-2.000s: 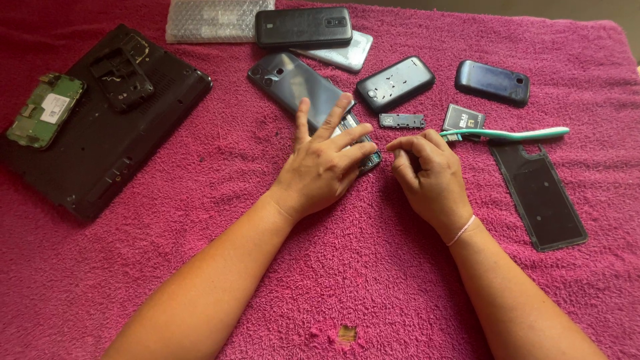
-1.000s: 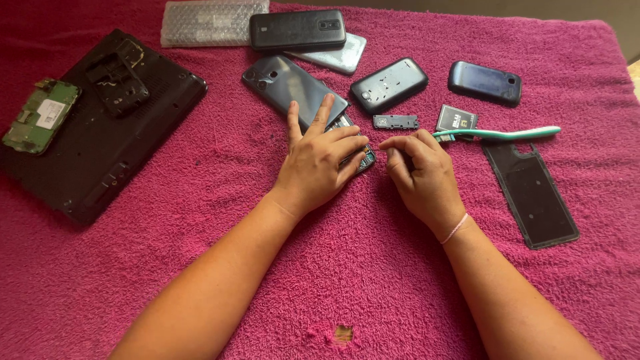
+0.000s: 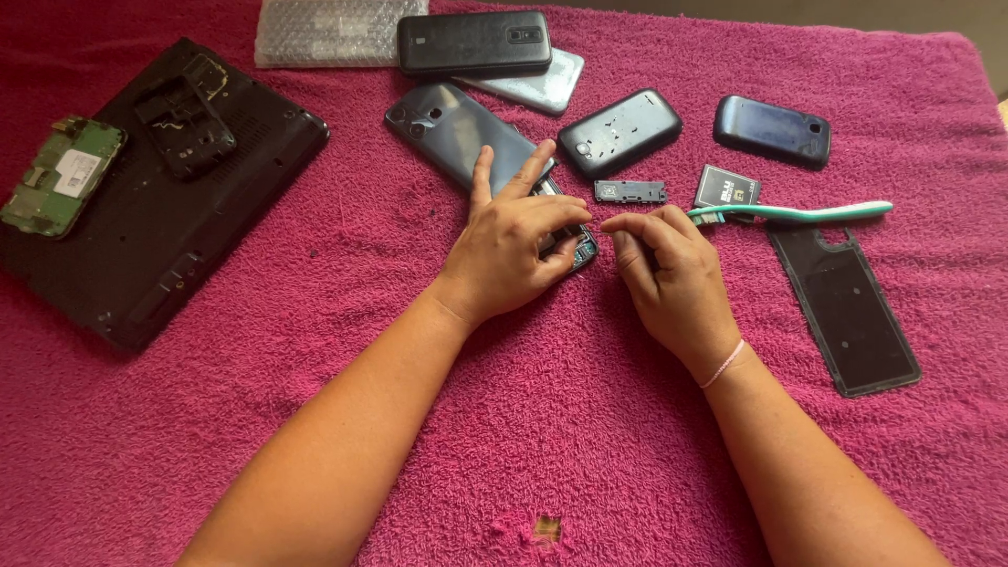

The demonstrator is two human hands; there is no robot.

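Observation:
My left hand [image 3: 516, 236] lies over an opened smartphone, two fingers spread on its grey-blue back panel [image 3: 472, 138]. Its thumb is at the phone's lower end, where a green circuit board [image 3: 584, 252] shows. Most of the phone's inside is hidden under the palm. Just right of that end is my right hand [image 3: 669, 272], thumb and index finger drawn together; whether something tiny is between them cannot be told. Beyond the hands sits a small black phone part [image 3: 630, 191]. A green and white toothbrush [image 3: 819, 213] lies by a phone battery [image 3: 726, 187].
A black laptop base [image 3: 197, 228] at the left carries a green circuit board [image 3: 59, 181] and a black phone frame [image 3: 185, 130]. Several phones and covers, including a black one [image 3: 472, 43], lie behind. Bubble wrap [image 3: 331, 31] is at the back. A dark panel [image 3: 854, 315] lies right on the pink towel.

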